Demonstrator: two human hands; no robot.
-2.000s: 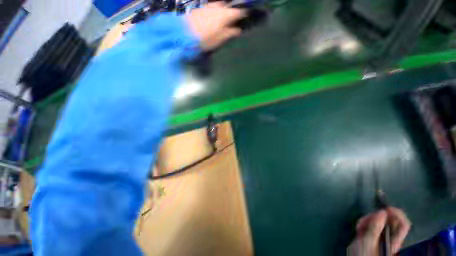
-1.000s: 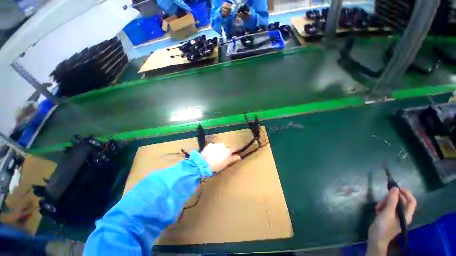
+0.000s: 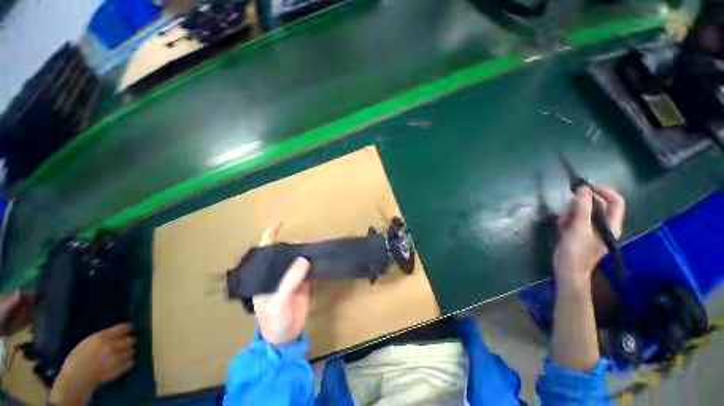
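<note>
My left hand [image 3: 284, 305] grips the black band of a headphone [image 3: 341, 260] over the cardboard sheet [image 3: 202, 238]. The band lies roughly crosswise. An earcup [image 3: 400, 245] at its right end shows a round driver with a pale centre; the left end is blurred and its detail cannot be told. My right hand [image 3: 583, 234] holds the black soldering iron [image 3: 602, 222] over the dark green bench at the right, its thin tip pointing up and left, away from the headphone.
Another person's hands [image 3: 97, 361] are at a black headphone pile [image 3: 75, 293] on the left. A dark tray [image 3: 671, 147] with black items stands at upper right. A blue bin [image 3: 689, 246] with black headphones is at lower right. The green conveyor edge [image 3: 333, 131] runs beyond the cardboard.
My left hand now holds the headphone by its band nearer to me, with the band turned crosswise. My right hand still holds the iron. Another person's hands now show at the left pile. The view has shifted.
</note>
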